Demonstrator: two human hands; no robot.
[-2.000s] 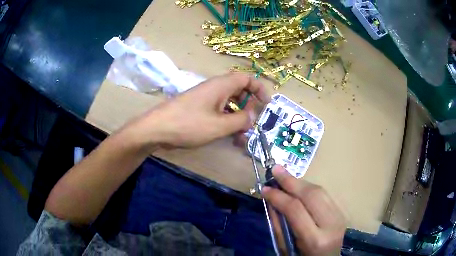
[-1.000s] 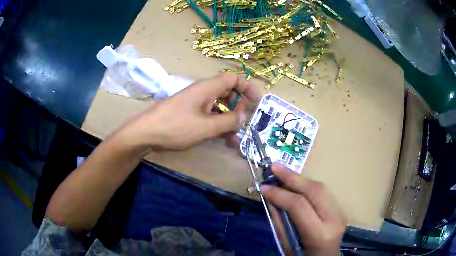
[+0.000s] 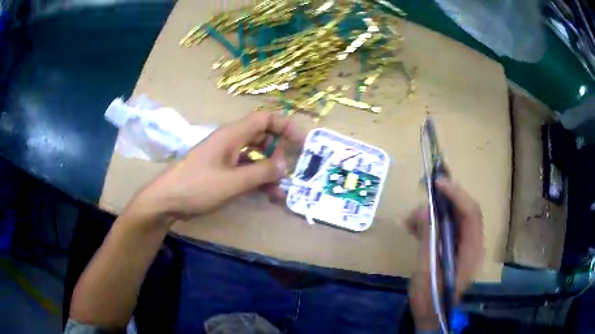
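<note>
The white socket housing (image 3: 339,179) lies open on the cardboard, its green circuit board (image 3: 354,185) showing and a dark block at its left side. My left hand (image 3: 225,166) is at the housing's left edge, its fingers closed on a brass contact strip (image 3: 253,154) with a green wire; the fingertips hide the strip's far part. My right hand (image 3: 450,241) holds the soldering iron (image 3: 440,196) upright in the picture, right of the housing and apart from it. A pale feed tube runs along the iron.
A pile of brass strips with green wires (image 3: 293,52) lies at the top of the cardboard sheet (image 3: 457,98). A bagged white cord (image 3: 153,130) lies left of the housing. A brown tray (image 3: 535,241) with a black block stands at the right edge.
The right hand has drawn the soldering iron away from the housing to the right. The left hand keeps its grip on the strip. The whole view has shifted, with the bench items further left.
</note>
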